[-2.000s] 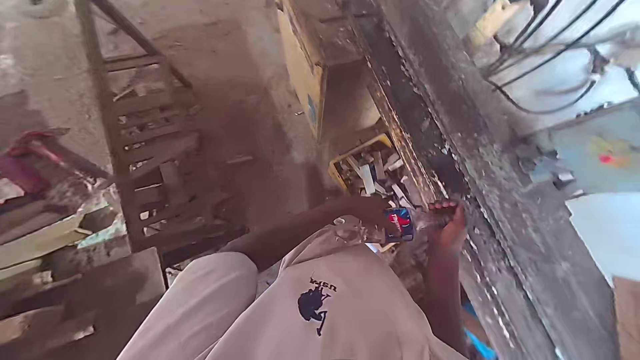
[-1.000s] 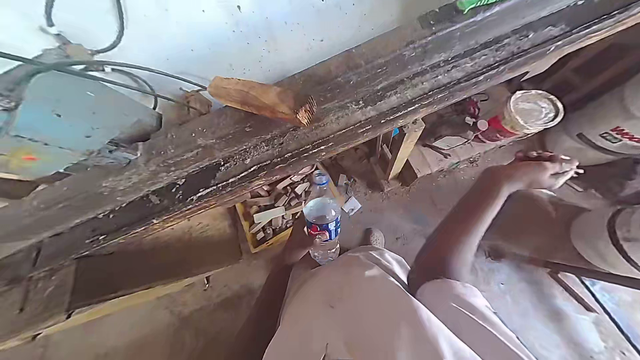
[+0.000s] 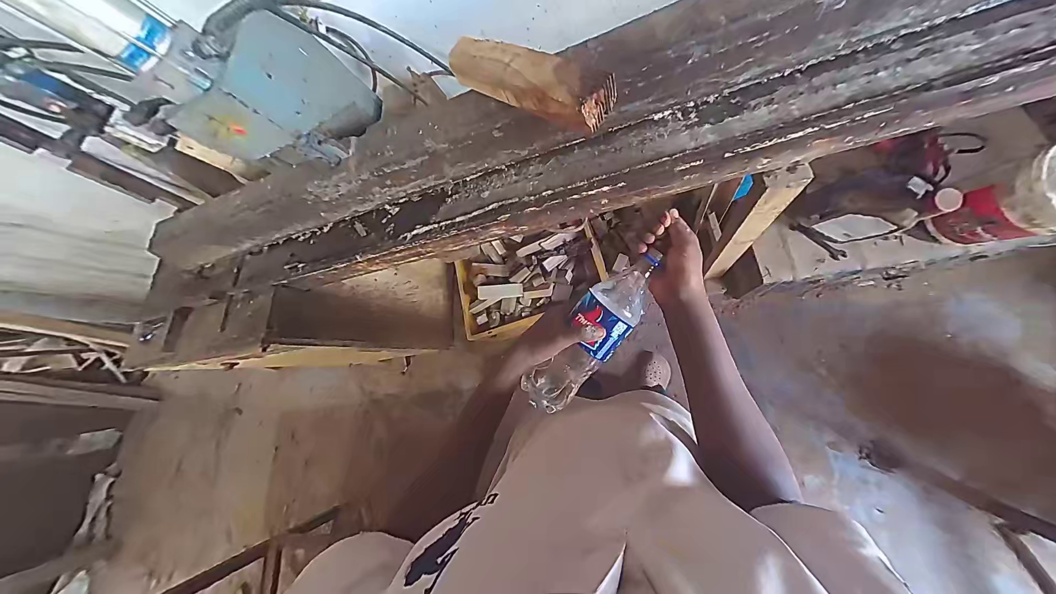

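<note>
A clear plastic bottle (image 3: 606,320) with a blue and red label and a blue cap slants in front of my body. My left hand (image 3: 577,334) is closed round its middle, with the thumb over the label. At the bottle's cap end is my right hand (image 3: 675,257), its palm beside the neck and its fingers curled near the blue cap. Whether those fingers press on the cap cannot be told. Behind the bottle, a yellow crate (image 3: 488,332) holds many small wood offcuts.
A worn, dark wooden bench beam (image 3: 528,177) crosses the view, bearing a wood block (image 3: 528,78). A grey-blue metal box (image 3: 276,87) with cables stands at upper left. Wooden supports (image 3: 763,216) and a red and white bucket (image 3: 986,214) are on the right.
My right hand has come from far out on the right to the bottle's neck. The bottle, upright a second ago, now slants in my left hand. The view has turned strongly.
</note>
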